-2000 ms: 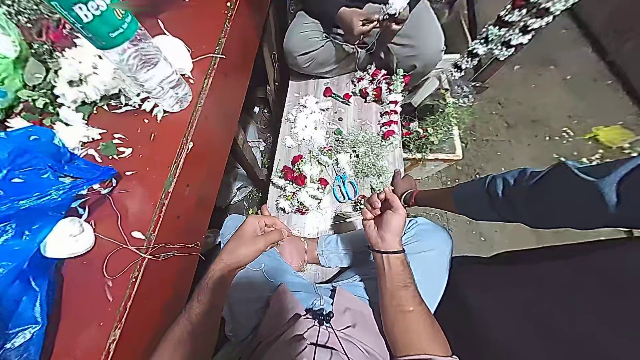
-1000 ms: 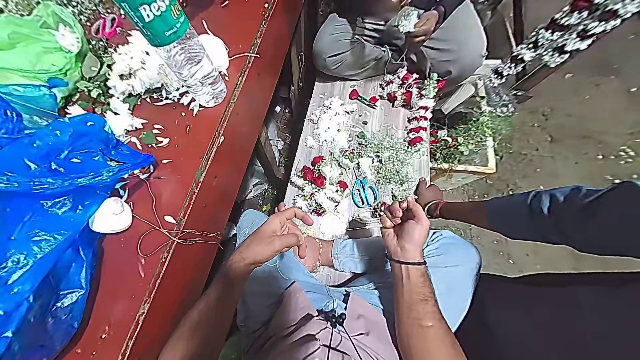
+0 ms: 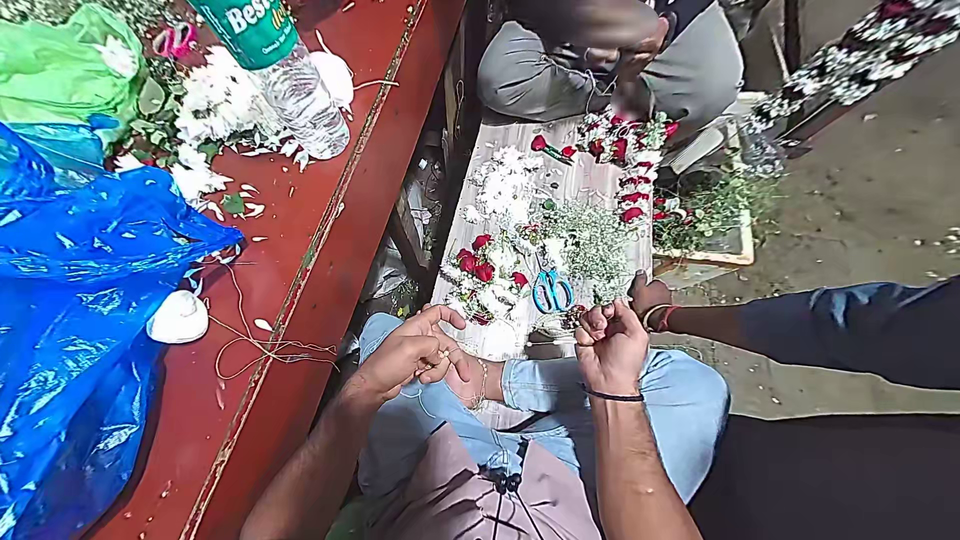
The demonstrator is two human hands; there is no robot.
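Over my lap, my left hand (image 3: 420,354) has bent fingers with a thin pale thread (image 3: 445,352) at them; fine strands hang below. My right hand (image 3: 613,337) is raised with its fingers curled in, close to the plank's right edge; whatever it pinches is too fine to see. Beyond my hands, blue-handled scissors (image 3: 553,291) lie on the wooden plank (image 3: 592,176) between red roses (image 3: 484,262) with white blossoms and a heap of baby's breath (image 3: 589,244). A pile of white flowers (image 3: 506,184) is farther back.
A red table (image 3: 375,187) at left carries a blue plastic bag (image 3: 82,300), a water bottle (image 3: 289,82), a white thread spool (image 3: 178,317) and flowers. A person (image 3: 525,67) sits opposite; another person's hand (image 3: 649,292) is beside my right. A red-and-white garland (image 3: 634,176) lies on the plank.
My left hand's fingers have spread and turned, with the thread now visible at them. My right hand stays raised and curled. The person opposite has lowered their hands. The view has shifted somewhat.
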